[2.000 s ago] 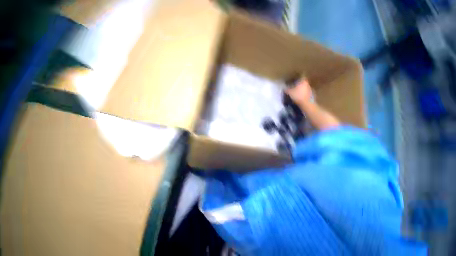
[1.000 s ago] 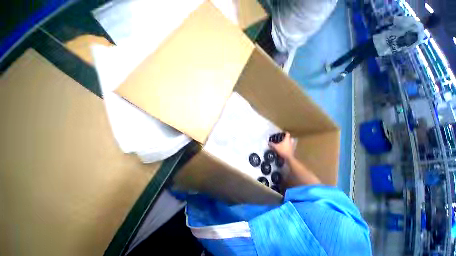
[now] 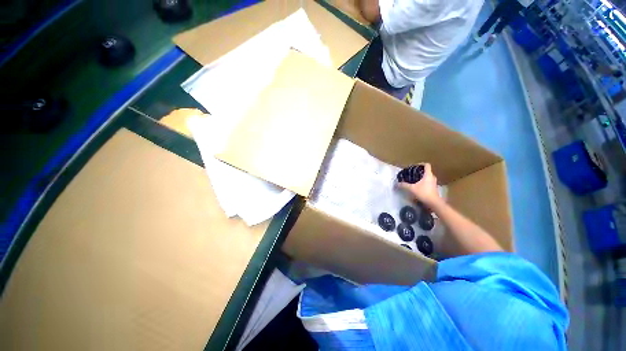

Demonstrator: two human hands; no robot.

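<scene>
My right hand (image 3: pixel 427 186) reaches into the large open carton (image 3: pixel 480 199) from the lower right. It grips a small stack of black caps (image 3: pixel 410 174), held over the carton's inside. Several loose black caps (image 3: pixel 406 232) with light centre logos lie on the white packing sheet (image 3: pixel 346 175) in the carton, below the hand. One cap is partly hidden by the near carton wall. My left hand is not in view.
A carton flap (image 3: pixel 292 123) and white sheets (image 3: pixel 250 195) lie over the bench edge. The cardboard work mat (image 3: pixel 137 253) is at the left. Black housings (image 3: pixel 115 51) stand on the dark green conveyor. A person in white (image 3: pixel 429 34) is beyond the carton.
The view has shifted, bringing the conveyor with its black units and more of the person in white into sight. My right hand stays in the carton; the held stack now shows more clearly.
</scene>
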